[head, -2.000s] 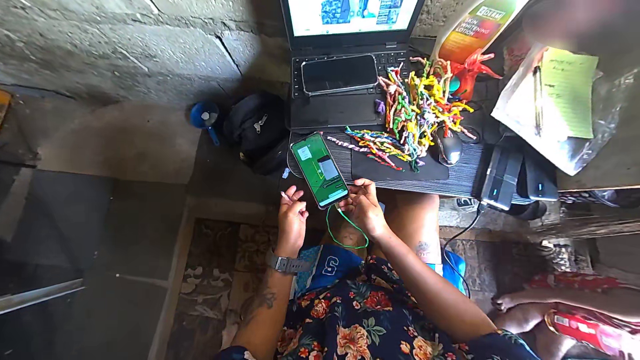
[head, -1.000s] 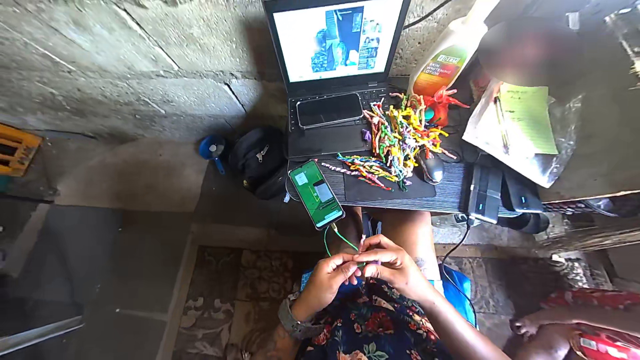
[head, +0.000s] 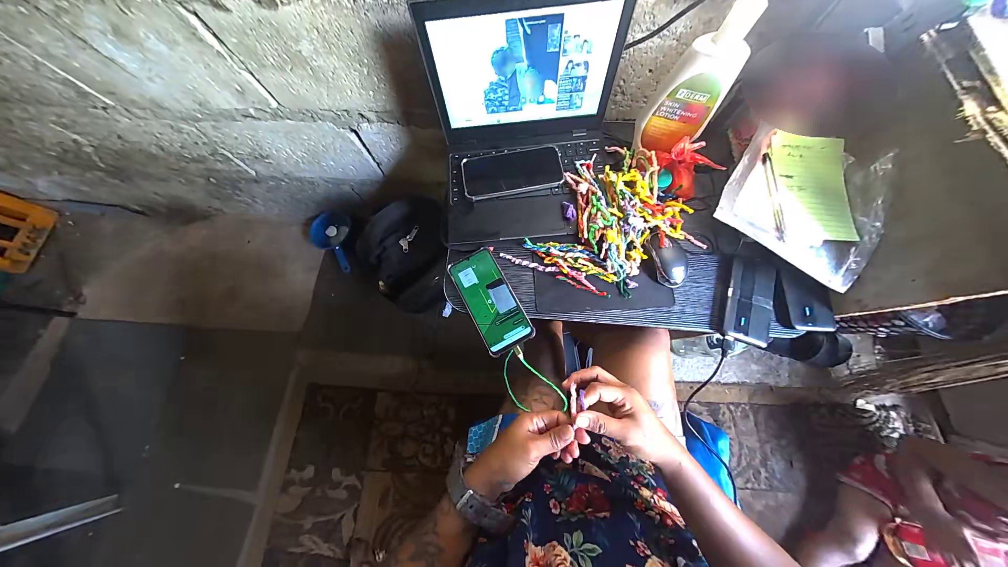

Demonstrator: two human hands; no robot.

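Note:
My left hand (head: 529, 442), with a watch on its wrist, and my right hand (head: 618, 413) meet above my lap. Between their fingertips they pinch a small pink and purple braided strand (head: 577, 398). A phone (head: 491, 302) with a green screen lies at the desk's front edge, just beyond the hands, with a green cable (head: 539, 376) plugged into its lower end. Farther back on the desk is a heap of colourful braided yarn strands (head: 622, 213), partly over a dark mouse pad (head: 654, 296). A computer mouse (head: 669, 261) touches the heap's right side.
An open laptop (head: 504, 224) carries a second phone (head: 513, 172). Behind the yarn stand a lotion bottle (head: 685, 98) and a red plastic bag (head: 683, 169). A yellow notepaper (head: 815, 185), pen and power banks (head: 748, 299) are at the right. A black bag (head: 403, 256) sits left; another person's arm (head: 933, 496) is lower right.
Two seconds ago my hands were at the phone with the green screen. They have since left it and come together over my lap, holding the small strand.

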